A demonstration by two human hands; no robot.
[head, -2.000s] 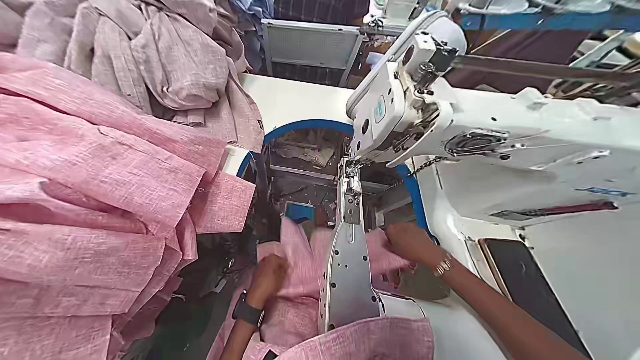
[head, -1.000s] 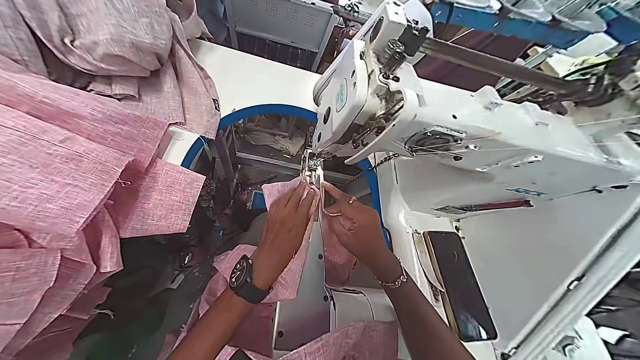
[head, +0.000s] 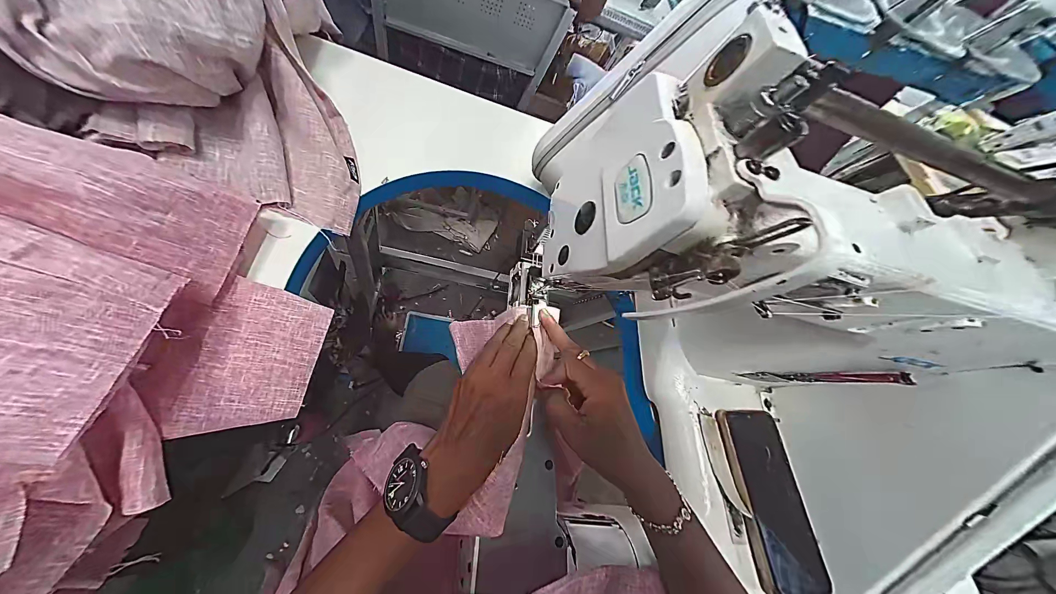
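Observation:
Pink woven fabric lies over the narrow metal arm of a white Jack sewing machine. My left hand, with a black watch at the wrist, presses flat on the fabric, its fingertips just before the presser foot. On the right side of the same fabric is my right hand, wearing a ring and a bracelet. Its index finger points at the fabric edge beside the foot, and its thumb and other fingers are bent against the cloth. The needle point cannot be made out.
Large pink fabric pieces hang at the left, with greyish-pink cloth above them on the white table. A blue-edged cutout surrounds the machine's arm. A phone lies to the right, under the machine head's body. A metal rod crosses the upper right.
Two seconds ago my hands were apart, lower beside the machine arm; they have come together at the presser foot. Since one second ago they have stayed there. The view has shifted.

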